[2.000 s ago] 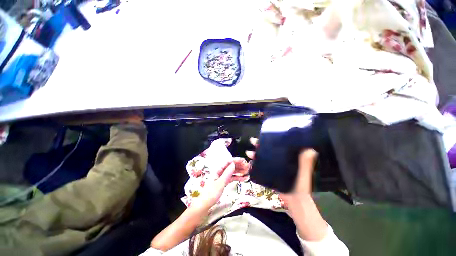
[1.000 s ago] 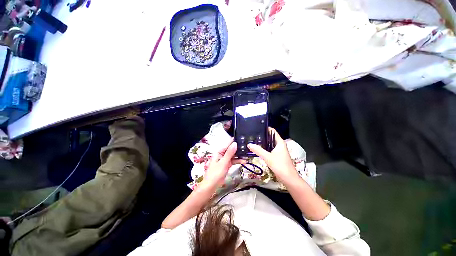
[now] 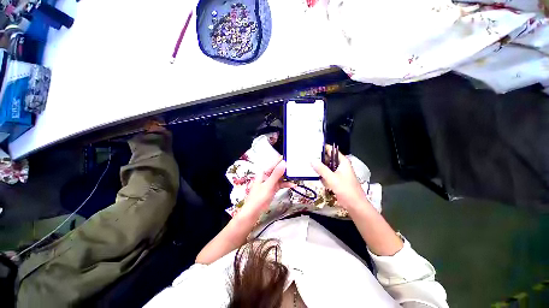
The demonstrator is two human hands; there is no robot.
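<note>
A smartphone [image 3: 304,135] with a bright white screen is held upright over my lap. My left hand [image 3: 270,183] grips its lower left side. My right hand [image 3: 338,178] holds its lower right side, with the thumb at the bottom of the screen. A small dark pronged tool [image 3: 333,156] sticks up between my right fingers; its lower part is hidden. A black wrist strap [image 3: 304,191] loops below the phone. The floral garment piece [image 3: 242,175] lies bunched on my lap under both hands.
A white table [image 3: 126,66] spans the top. On it are a button tray [image 3: 263,30], a dark-red stick [image 3: 182,37], a floral garment pile [image 3: 415,42] hanging over the edge, and a blue box [image 3: 17,99]. A neighbour's olive-clothed leg [image 3: 114,222] is at left. Grey cloth [image 3: 487,138] hangs at right.
The phone was tilted and blurred, then came upright between both hands. Its screen has turned from mostly dark to white. The view has shifted, so the tray sits higher and further left.
</note>
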